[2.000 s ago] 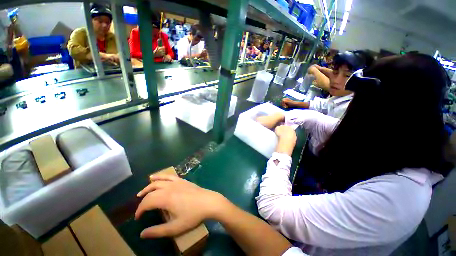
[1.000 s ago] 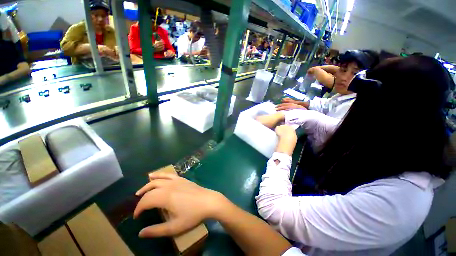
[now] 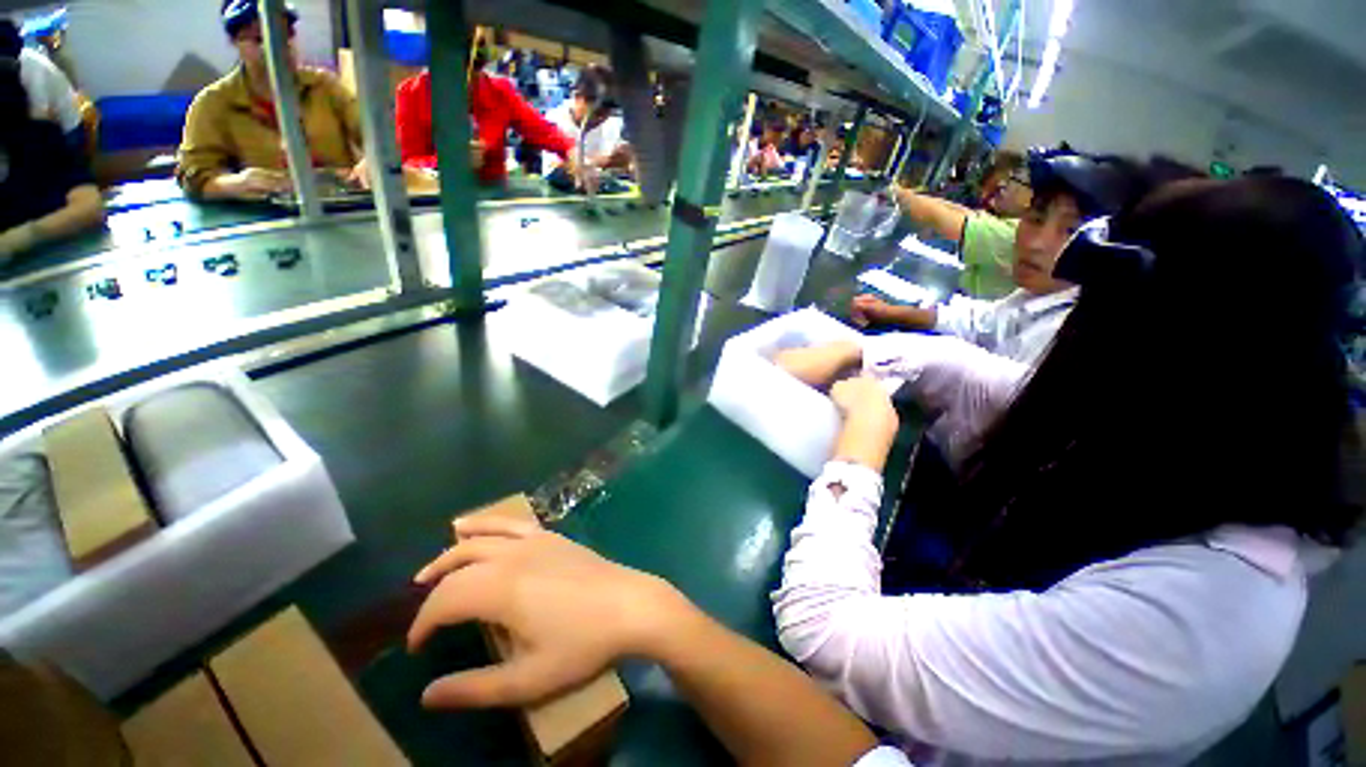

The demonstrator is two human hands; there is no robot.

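Observation:
My right hand (image 3: 547, 617) lies palm down across a small brown accessory box (image 3: 577, 722) on the green side worktable. Its fingers are spread and reach past the box's left side, not closed around it; the hand hides the box's middle. My left hand is out of the picture. A white foam tray (image 3: 240, 525) at the left, cut by the edge, holds grey-white bagged units (image 3: 195, 442) with a brown accessory box (image 3: 98, 487) lying between them. Brown cartons (image 3: 307, 697) stand side by side at lower left.
A neighbour in a pale shirt (image 3: 1034, 629) sits close at right, hands in another foam tray (image 3: 779, 420). A green post (image 3: 697, 225) rises beyond my hand. A further filled tray (image 3: 577, 352) is on the dark green conveyor (image 3: 435, 435). Workers sit opposite.
The left foam tray and its contents have shifted left in view. The farther tray has shifted slightly left. My right hand keeps its pose on the box. A worker in green shows behind, arm raised.

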